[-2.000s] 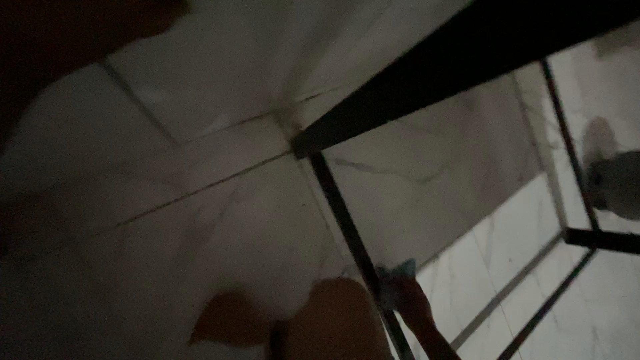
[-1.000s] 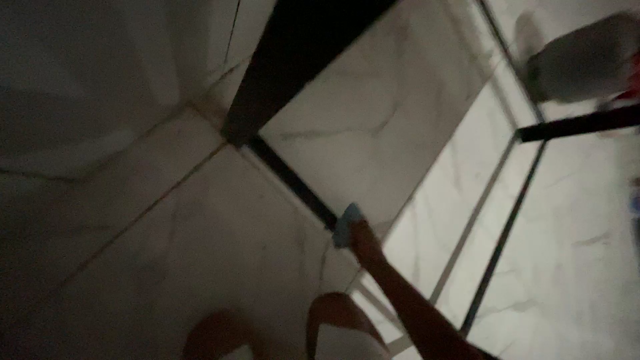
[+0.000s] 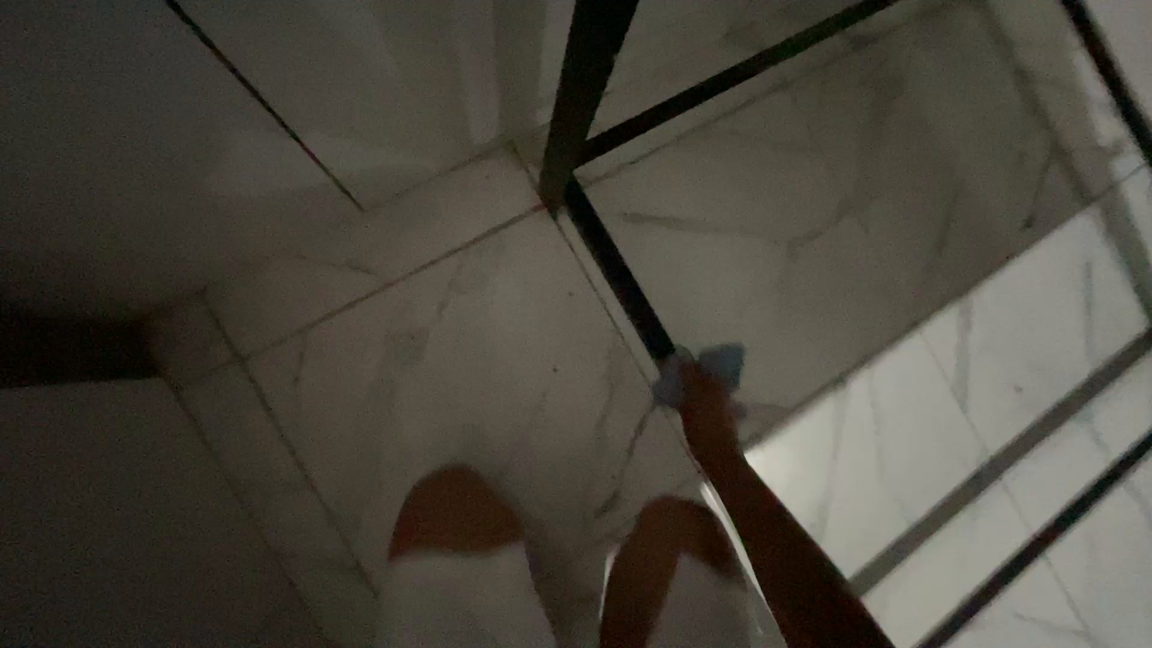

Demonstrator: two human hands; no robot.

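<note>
My right hand [image 3: 706, 396] grips a light blue cloth [image 3: 723, 364] and presses it on a dark narrow rail [image 3: 621, 270] low over the marble-look tiled floor [image 3: 468, 360]. Part of the cloth sticks out to the right of the fingers. The rail runs from under the cloth up to the foot of a dark upright post [image 3: 580, 99]. My left hand is out of view. The light is dim, and the finger positions are blurred.
My two knees [image 3: 454, 508] show at the bottom, above light clothing. A second dark bar [image 3: 738, 81] runs from the post to the upper right. More dark bars [image 3: 1044, 540] cross the brighter tiles at the right. A pale wall [image 3: 342, 90] stands at the upper left.
The view has shifted, showing more floor at the left. My right hand still holds the cloth on the rail, farther from the post's foot than in the frame from one second ago.
</note>
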